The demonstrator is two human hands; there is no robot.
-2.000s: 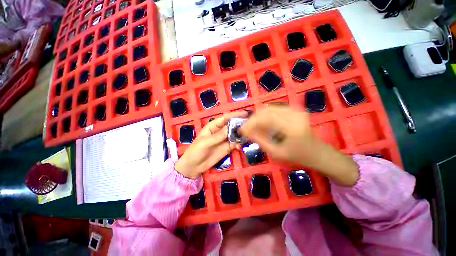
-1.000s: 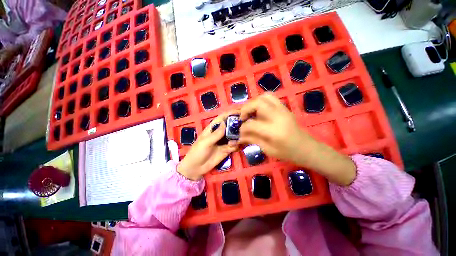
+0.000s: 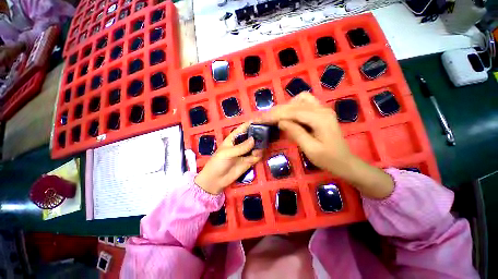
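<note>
A watch body (image 3: 260, 135) is held up over the middle of the red-orange watch tray (image 3: 289, 228), its dark side edge showing. My left hand (image 3: 228, 163) grips it from the left between thumb and fingers. My right hand (image 3: 308, 122) is at its upper right, with the fingers bent close over it. The fingertips are partly hidden, so I cannot tell whether this hand holds anything. Other watch bodies, such as one with a bright reflection (image 3: 279, 165), lie in the tray's pockets. Some pockets at the right hold nothing.
A second full watch tray (image 3: 102, 139) is at the left. A record sheet (image 3: 131, 182), a red round item (image 3: 52, 192) on yellow paper, a pen (image 3: 437, 110) and a white box (image 3: 464, 67) surround the tray. A charging rack (image 3: 262, 10) stands behind. Another person's pink sleeve (image 3: 41, 19) shows upper left.
The watch body in my left hand has been tilted, from a lighter round-marked side to a dark edge. My right hand has shifted slightly up and right, its fingers more bent.
</note>
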